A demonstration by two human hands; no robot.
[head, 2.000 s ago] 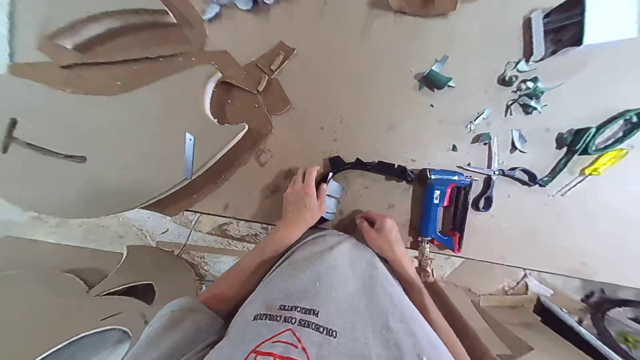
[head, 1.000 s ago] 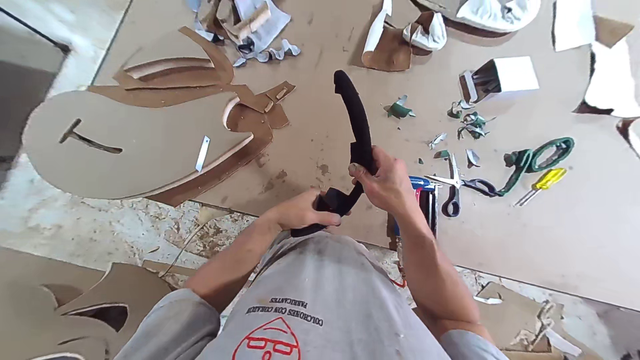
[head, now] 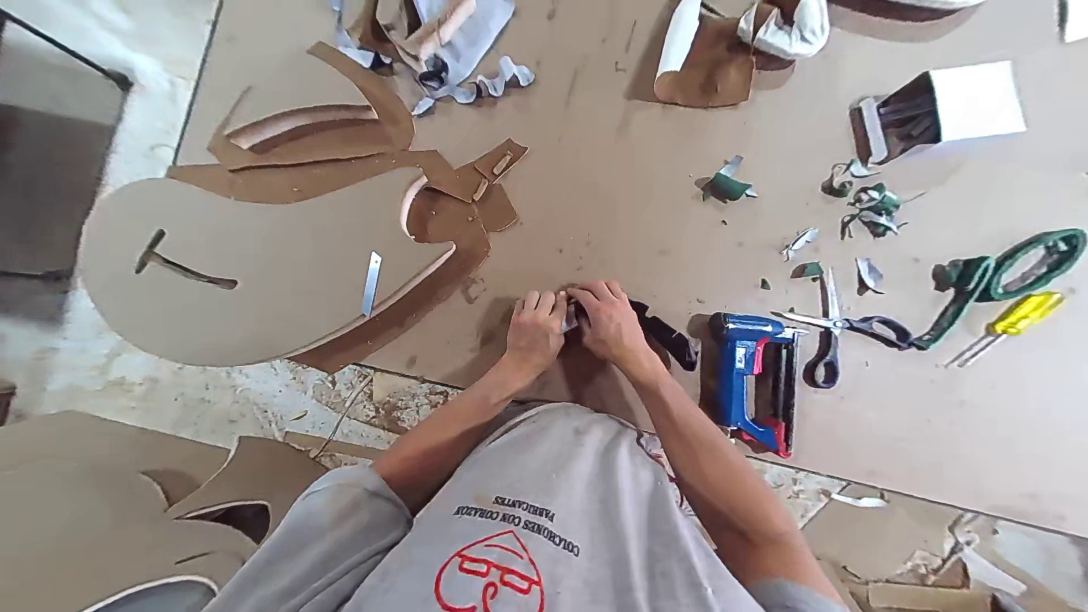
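At the near edge of the table, my left hand (head: 537, 327) and my right hand (head: 609, 321) meet over a curved, black fabric-covered piece (head: 667, 336). The fingertips of both hands press on its light underside between them; most of that end is hidden by my fingers. The dark free end reaches out to the right of my right hand, lying on the table. Close by on the right lies a blue pneumatic stapler (head: 738, 374), touched by neither hand. Scissors (head: 837, 325) with dark handles lie opened beyond it.
Right: a yellow-handled forked tool (head: 1027, 314), a green fabric-wrapped loop (head: 994, 276), green scraps (head: 727, 185) and a white box (head: 977, 100). Left: a large cut board (head: 255, 272) with a metal strip (head: 371, 285) on it. Fabric scraps (head: 467, 51) lie at the far side.
One second ago my hands held the black curved piece upright, its long end pointing away; now it lies low on the table under both hands. The stapler, partly covered then, shows fully.
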